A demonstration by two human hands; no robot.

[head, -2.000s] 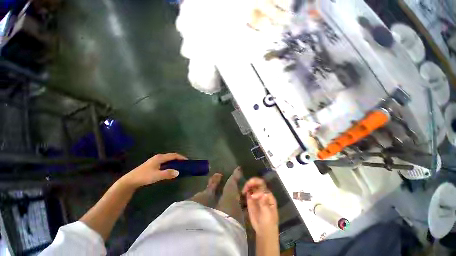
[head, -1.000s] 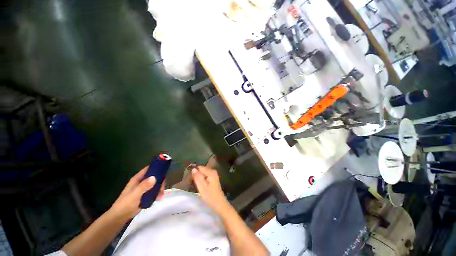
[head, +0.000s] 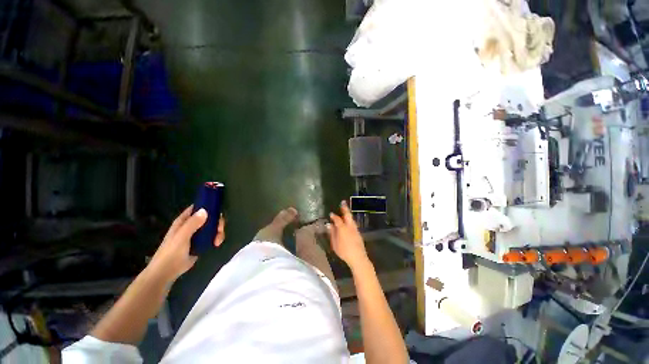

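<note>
My left hand (head: 179, 240) is closed around a navy thread cone (head: 207, 217) and holds it nearly upright over the green floor. The cone's red-and-white end faces up. My right hand (head: 344, 234) is raised to the right of my lap, apart from the cone, with its fingers spread a little. No thread can be made out between its fingertips, and the image is too coarse to tell if it holds a fine strand.
A white machine table (head: 435, 206) stands to my right, with orange knobs (head: 555, 256), a white fabric pile (head: 427, 43) at its far end and a white thread cone (head: 455, 313) lying near its close end. Dark racks (head: 132, 78) stand left. White holder discs (head: 573, 345) show lower right.
The view has turned, so the table now runs straight up on the right. The cone has tilted more upright in my left hand. My right hand has moved away from it and its fingers have opened.
</note>
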